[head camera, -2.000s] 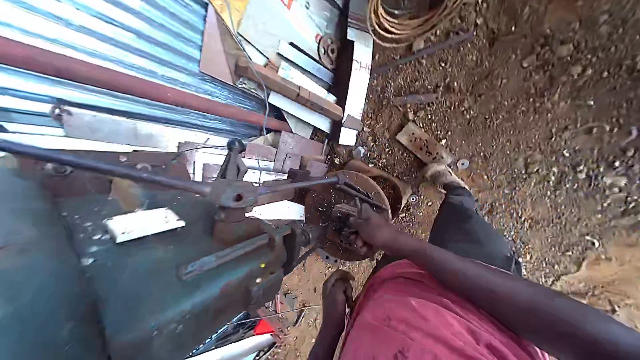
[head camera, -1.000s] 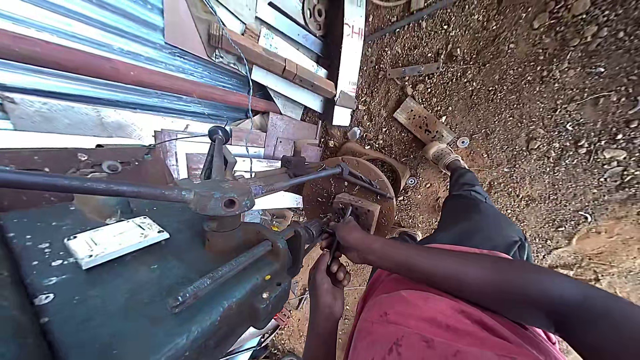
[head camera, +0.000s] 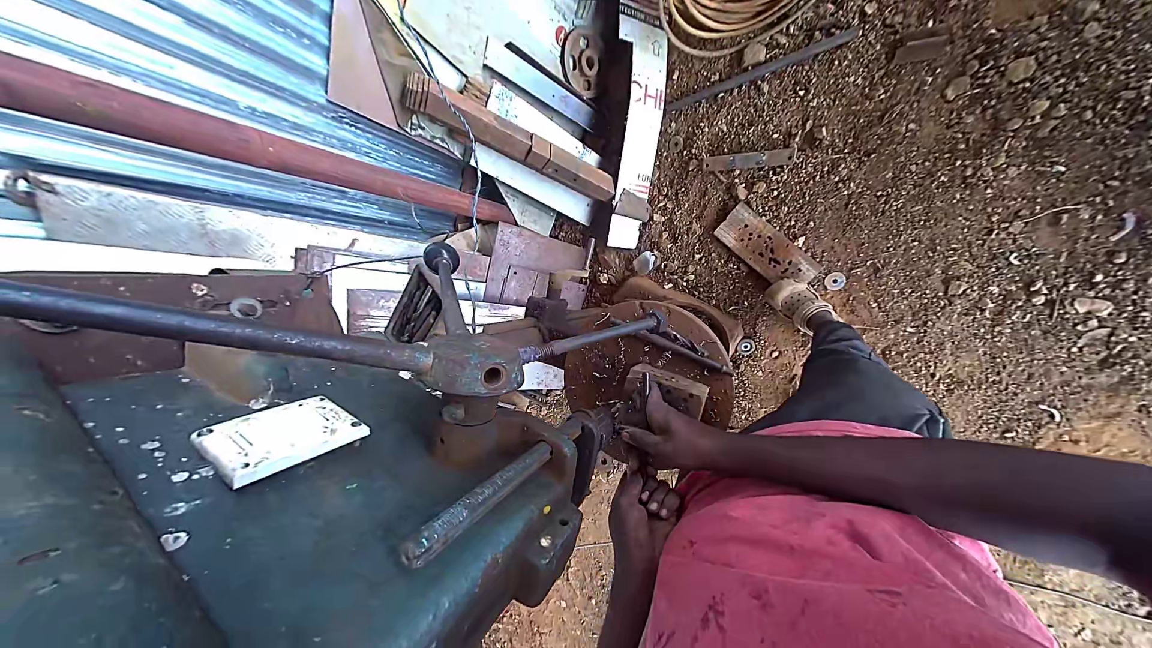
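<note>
My right hand (head camera: 670, 434) is beside the chuck (head camera: 594, 436) of a green drill press (head camera: 342, 513), its fingers closed around a thin dark metal piece that is partly hidden. Just below it, my left hand (head camera: 643, 513) has curled fingers near the chuck; whether it holds anything cannot be seen. Behind the right hand, a wooden block (head camera: 693, 392) with holes lies on the rusty round drill table (head camera: 589, 364). Feed handles (head camera: 594, 338) spread from a hub above the machine body.
A white rectangular piece (head camera: 281, 439) rests on the press housing. Wood pieces (head camera: 504, 135) and sheet offcuts lean by corrugated metal sheeting (head camera: 225, 81). A holed board (head camera: 765, 245), a metal bar (head camera: 765, 67) and coiled cable (head camera: 733, 18) lie on gravelly ground, near my foot (head camera: 796, 304).
Two seconds ago my right hand was over the round table, with my left hand lower and apart from it. Both hands are now close together beside the chuck.
</note>
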